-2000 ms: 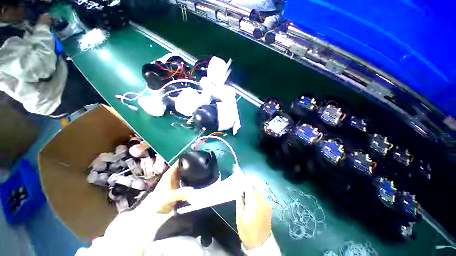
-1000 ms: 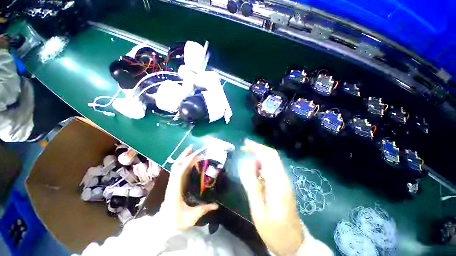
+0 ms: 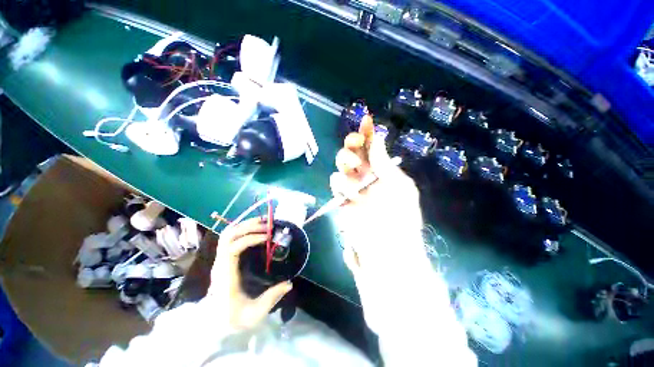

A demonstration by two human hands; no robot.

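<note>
My left hand [image 3: 240,269] holds a camera housing [image 3: 290,269] with its black round open end facing up. Red wires [image 3: 269,233] stand out of the opening, and a pale metallic part shows inside. The housing's white part and a white cable show behind it. My right hand [image 3: 369,175] is raised beyond the housing, in front of the nearest head modules. A thin pale strip [image 3: 331,206] lies across its curled fingers and points down towards the housing. What the strip is, and whether the fingertips touch a module, I cannot tell.
More white-and-black housings [image 3: 215,118] with cables lie on the green bench [image 3: 79,118]. Several head modules [image 3: 452,161] stand in rows at the far right. Tangled clear strips [image 3: 495,304] lie at the right. A cardboard box [image 3: 43,251] with housings stands lower left, beside the bench.
My right hand has moved away from the housing, up towards the head modules. The housing in my left hand now shows its opening upwards, with red wires standing out. The view has shifted right.
</note>
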